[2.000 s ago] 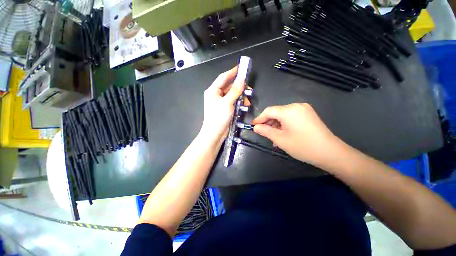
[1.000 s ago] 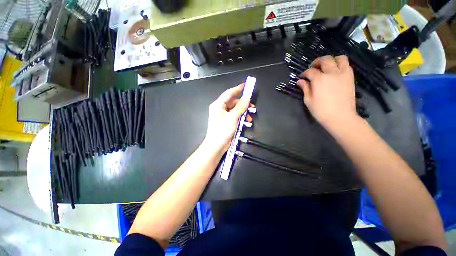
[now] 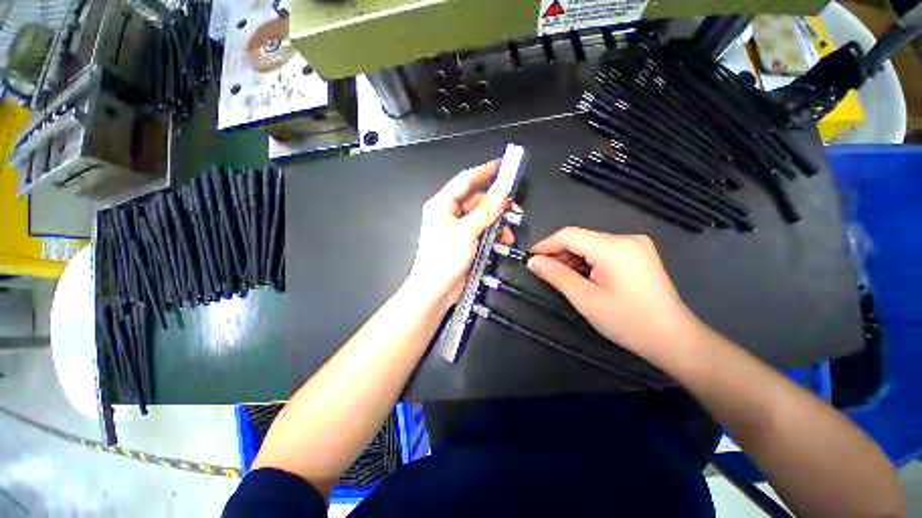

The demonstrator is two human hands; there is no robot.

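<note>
My left hand [image 3: 452, 228] is shut on the upper part of a silver loading bar [image 3: 467, 316], which stands slanted above the black mat. Small blocks sit along the bar's right edge. Two black cable pieces [image 3: 566, 349] extend right from the lower blocks. My right hand [image 3: 612, 273] pinches another cable piece [image 3: 521, 255] near its metal tip, at the block above those two. The rest of that cable is hidden by my right hand. A loose pile of cable pieces [image 3: 698, 132] lies at the right with silver tips facing left.
Black rods [image 3: 192, 243] lie in a dense row on the green surface at left. The press's pale-green plate [image 3: 435, 35] and steel die [image 3: 460, 91] are at the back. A steel block [image 3: 111, 152] is far left. Blue bins [image 3: 415, 435] are below the bench and at right.
My right hand has come back from the pile to the bar with a cable piece between its fingers. My left hand still holds the bar. Two seconds ago, one cable stretched clearly from the bar.
</note>
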